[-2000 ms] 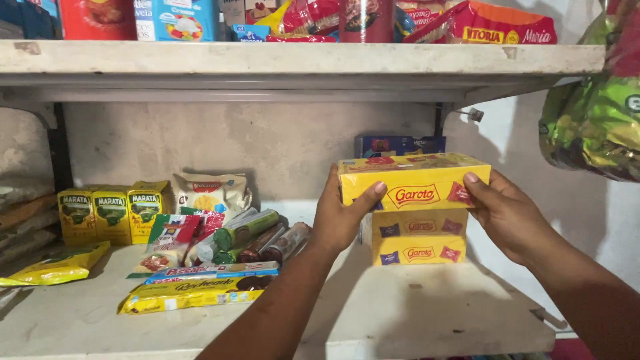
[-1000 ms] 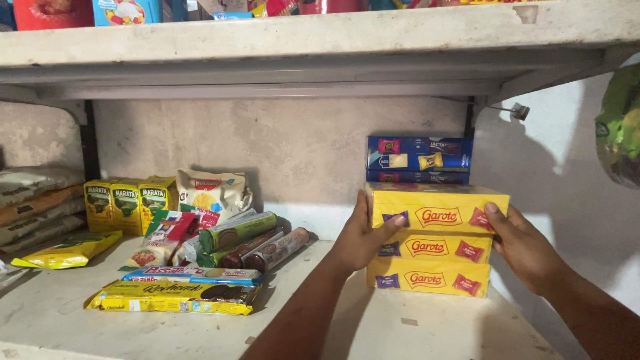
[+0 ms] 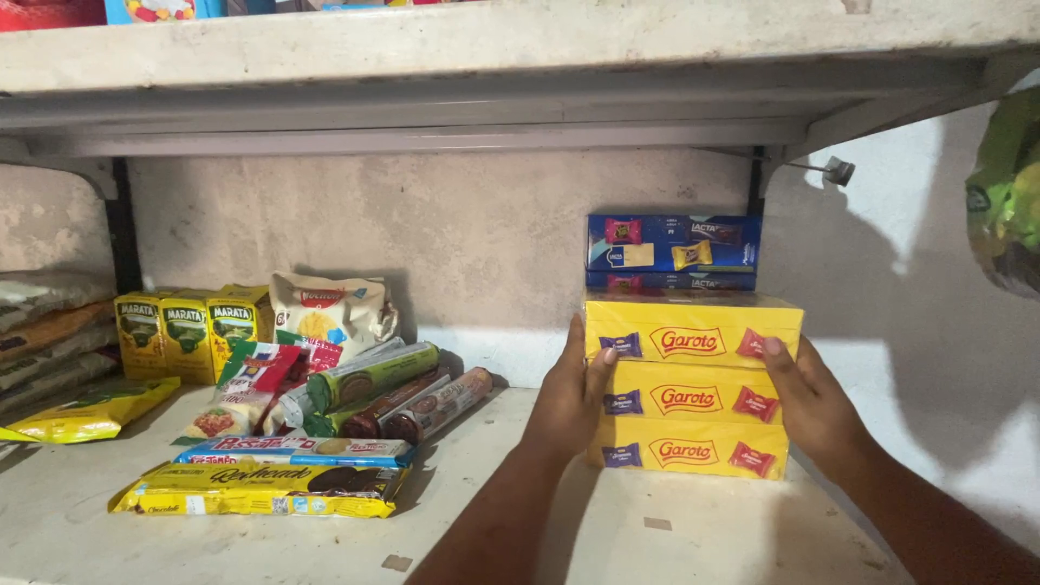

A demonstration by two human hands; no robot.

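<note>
A yellow Garoto chocolate box (image 3: 686, 331) sits on top of two like it, the middle box (image 3: 685, 398) and the bottom box (image 3: 685, 447), which rests on the shelf. My left hand (image 3: 569, 390) holds the left end of the top box, thumb on its front. At the right end, my right hand (image 3: 812, 398) grips the same box, its thumb also on the front. Both palms lie beside the ends of the stack. Behind the yellow boxes stand blue Lacta chocolate boxes (image 3: 673, 244), one on another, their lower part hidden.
Left of my arms lie a yellow cookie packet (image 3: 264, 487), a blue and white one (image 3: 292, 449) and several cookie rolls (image 3: 374, 378). Yellow Marata boxes (image 3: 187, 329) stand farther left. An upper shelf (image 3: 487, 49) runs overhead. A green bag (image 3: 1011, 195) hangs at right.
The top yellow box has come down, and it now sits squarely over the other two, with both hands still on its ends. The view has moved closer to the lower shelf.
</note>
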